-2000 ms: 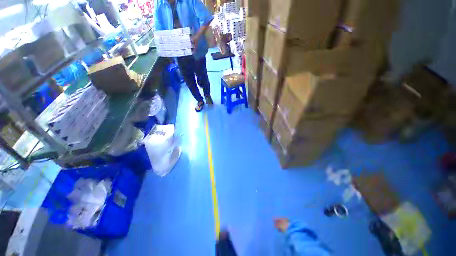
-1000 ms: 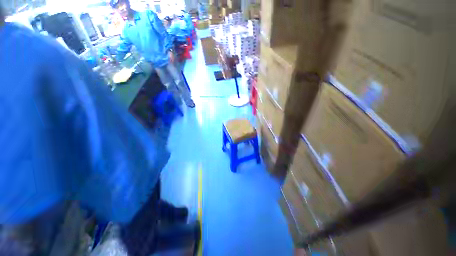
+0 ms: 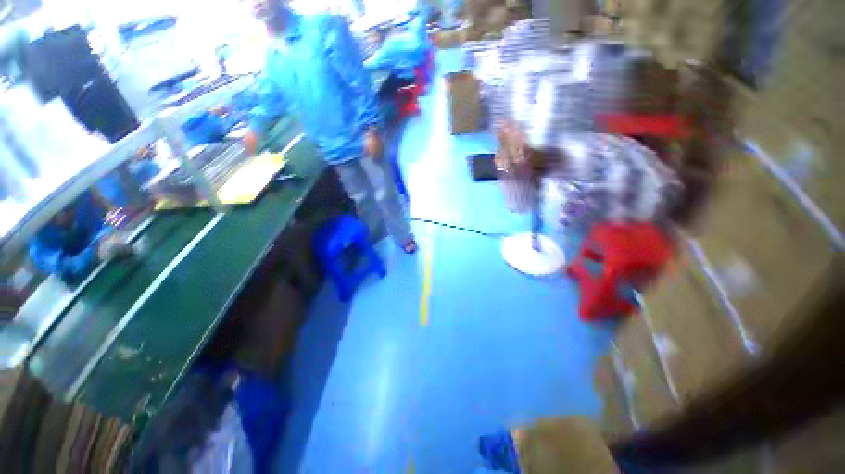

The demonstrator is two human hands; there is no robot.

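Neither of my hands shows in the frame. Nearest in front of me is the blue floor [image 3: 371,370] with a yellow line [image 3: 426,287]. At the bottom edge a blue stool with a brown cardboard top [image 3: 565,449] is cut off by the picture's rim. A stack of brown cartons [image 3: 778,278] stands close on the right, blurred. The dark green bench [image 3: 185,305] runs along the left.
A person in a light blue smock [image 3: 329,93] stands at the bench beside a blue stool [image 3: 347,255]. A red stool [image 3: 621,264], a stand with a round white base [image 3: 533,253] and stacked white boxes [image 3: 611,176] are on the right. A cable crosses the floor.
The view has moved forward along the aisle. The near person in blue on the left has left the picture. The cardboard-topped stool now lies at the bottom edge, and the red stool shows fully.
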